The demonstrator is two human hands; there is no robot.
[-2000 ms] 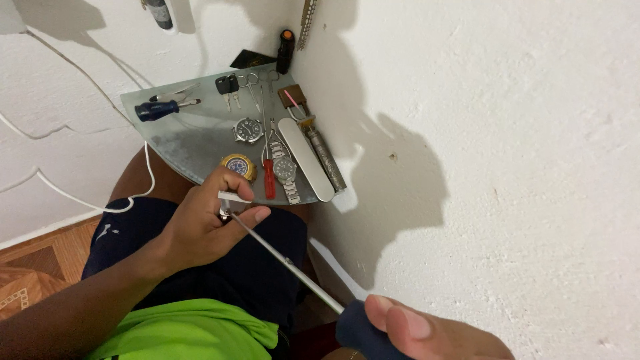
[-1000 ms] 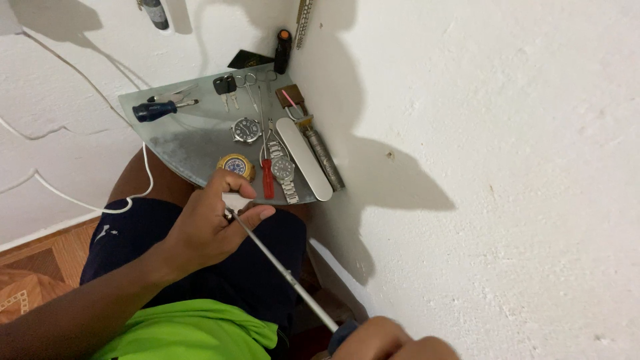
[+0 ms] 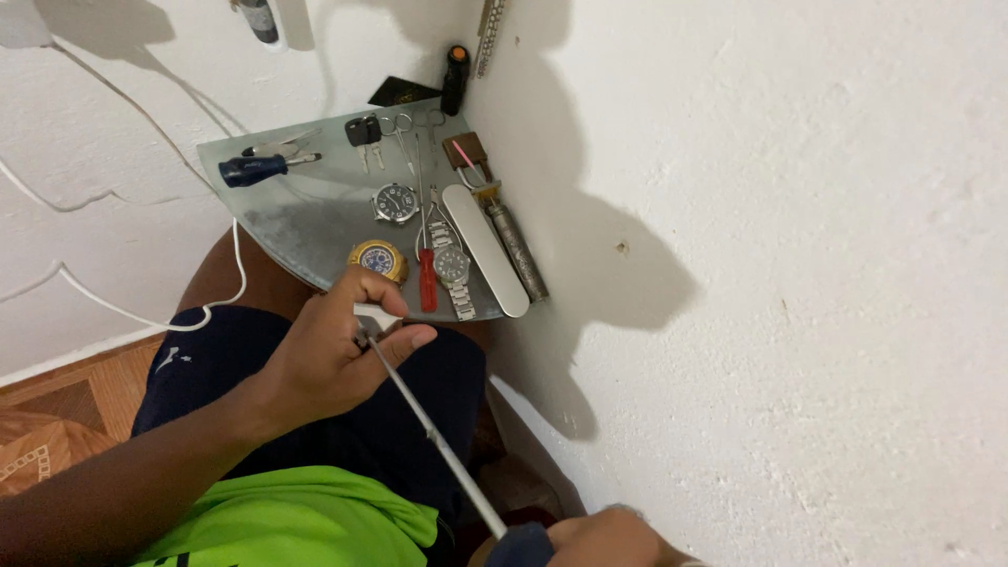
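My left hand point(image 3: 339, 354) grips a small white and grey object point(image 3: 372, 321) between thumb and fingers; its kind cannot be told. At the lower right, my right hand point(image 3: 606, 539) is closed round the dark blue handle of a long screwdriver point(image 3: 441, 445). The tip of the shaft meets the small object at my left hand. Just beyond my left fingers lies a gold-coloured watch point(image 3: 379, 260) on the glass corner shelf point(image 3: 307, 228). To its right are a red-handled screwdriver point(image 3: 428, 279) and a watch with a metal bracelet point(image 3: 451, 264). A round watch head point(image 3: 395, 203) lies behind them.
Along the right wall lie a long pale case point(image 3: 484, 252), a metal hair trimmer point(image 3: 517, 252) and a brown padlock point(image 3: 466, 150). Further back are keys point(image 3: 364, 132), scissors point(image 3: 403, 138) and a blue-handled screwdriver point(image 3: 252, 169). A white cable point(image 3: 240, 268) hangs left of the shelf.
My right hand has turned about the screwdriver's handle and sits lower in view than two seconds ago. My left hand stays in nearly the same place, holding the small object.
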